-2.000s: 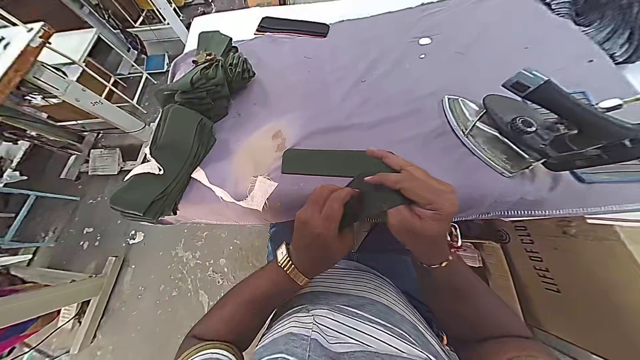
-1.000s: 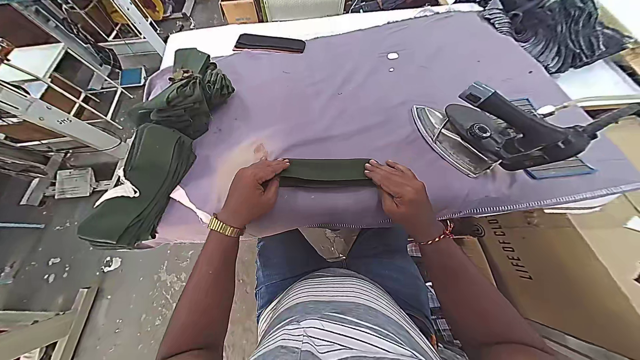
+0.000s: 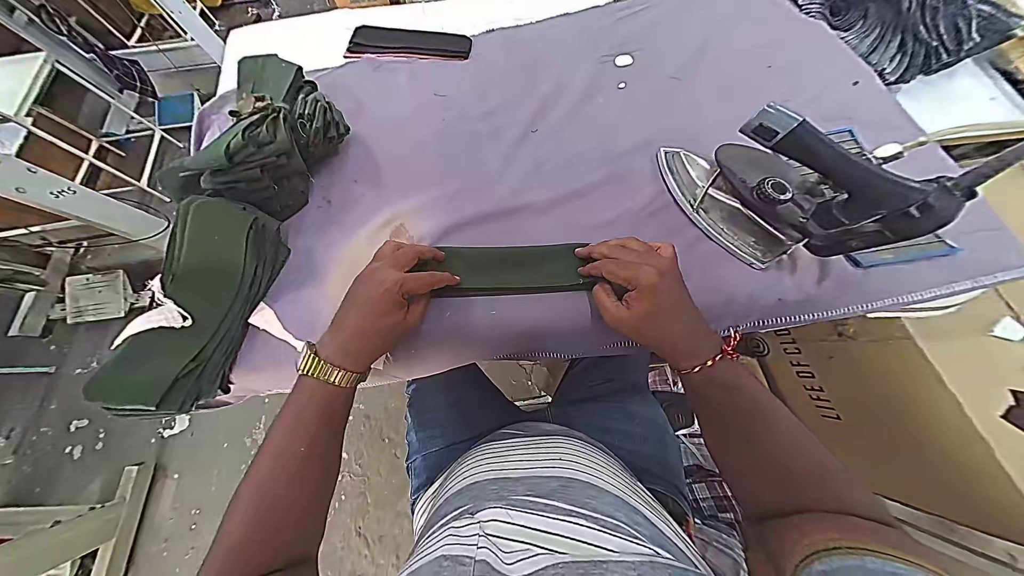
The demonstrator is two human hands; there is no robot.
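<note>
A dark green fabric strip point(image 3: 512, 268) lies flat, layered, on the purple cloth of the table near its front edge. The fingers of my left hand point(image 3: 392, 292) grip its left end, and my right hand point(image 3: 640, 292) grips the right end. To the left, a stack of similar green fabric strips point(image 3: 200, 296) hangs over the table's edge, with a bunched green bundle point(image 3: 264, 144) behind it. An electric iron point(image 3: 800, 192) rests on the right, its soleplate partly over a blue-edged rest point(image 3: 904, 252). Between my hands the strip looks straight.
A folded black piece point(image 3: 410, 42) lies at the table's far edge. Dark patterned fabric point(image 3: 912, 32) is heaped at the back right. The iron's cable runs off to the right. A cardboard box point(image 3: 880, 400) stands below the table's right front; metal frames stand at the left.
Two seconds ago my hands held a green piece above the table edge, in front of another lying strip. They have since moved apart and down to the ends of the strip on the cloth.
</note>
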